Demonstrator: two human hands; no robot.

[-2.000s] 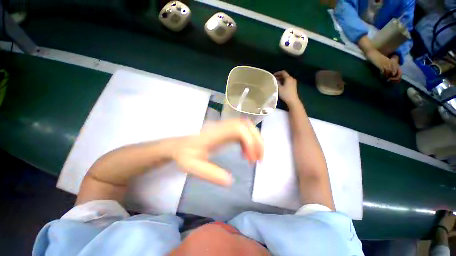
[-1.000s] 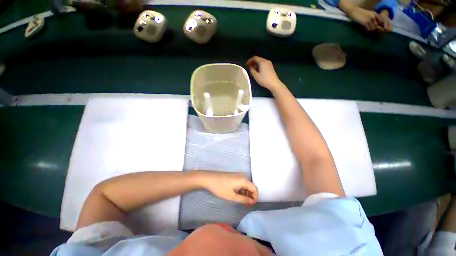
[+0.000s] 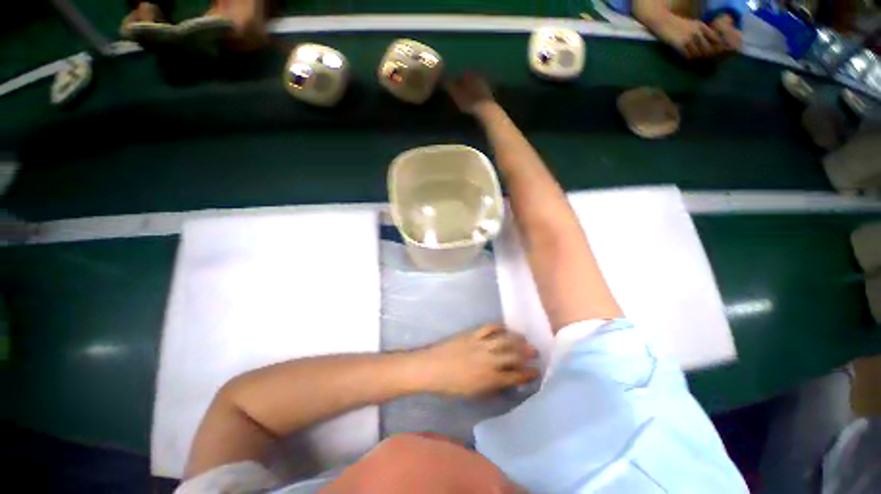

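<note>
The cream open water tank stands at the belt edge, at the far end of the grey sheet. Small white spots show inside it, too blurred to name. My right hand reaches over the green belt past the tank, near a cream top unit; it is blurred and I cannot tell if it touches the unit. My left hand rests low over the grey ribbed sheet and the right pad's edge, fingers curled, with nothing visible in it.
White foam pads lie left and right of the tank. More top units and a beige-brown piece sit on the belt. Other people's hands show at the far side and top left.
My right hand has reached farther over the belt toward the middle top unit. My left hand has moved slightly right and up, after lowering from above the sheet.
</note>
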